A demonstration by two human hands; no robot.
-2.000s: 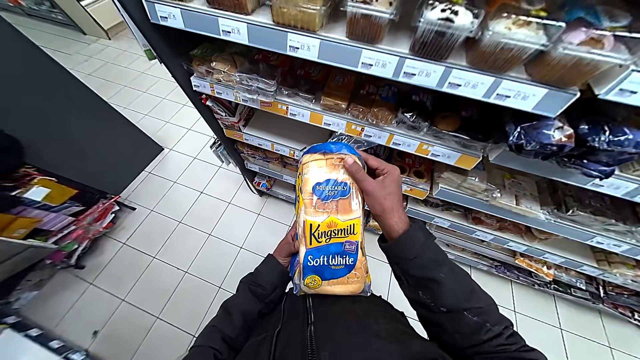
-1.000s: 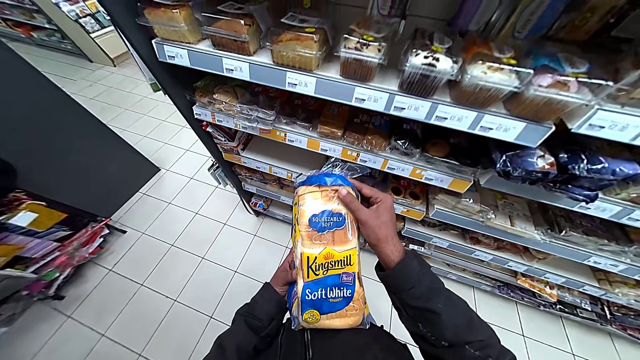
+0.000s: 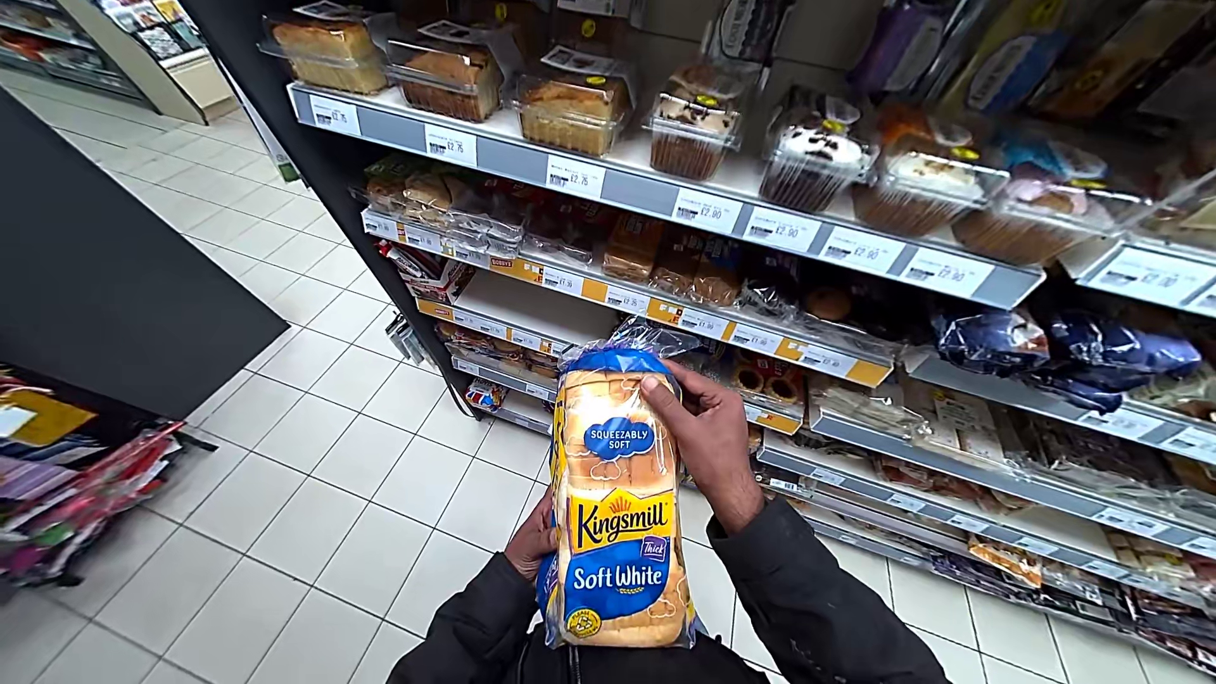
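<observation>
A wrapped loaf of Kingsmill sliced white bread [image 3: 619,494] is held upright before my chest, its printed front facing me. My right hand [image 3: 705,432] grips the upper right side, with the thumb on the front of the wrapper. Low on the left side, my left hand [image 3: 534,538] holds the loaf, most of its fingers hidden behind the bag. Loose clear plastic sticks up at the top of the bag. Black sleeves cover both arms.
Shelves with packed cakes stand ahead, their upper shelf edge [image 3: 655,196] carrying price labels. Bagged baked goods [image 3: 703,271] lie below. A dark panel [image 3: 123,256] and a rack of magazines [image 3: 76,484] are at the left. Pale floor tiles [image 3: 318,475] run between.
Both hands keep their hold on the loaf throughout. The view has shifted slightly, showing more of the cake shelf.
</observation>
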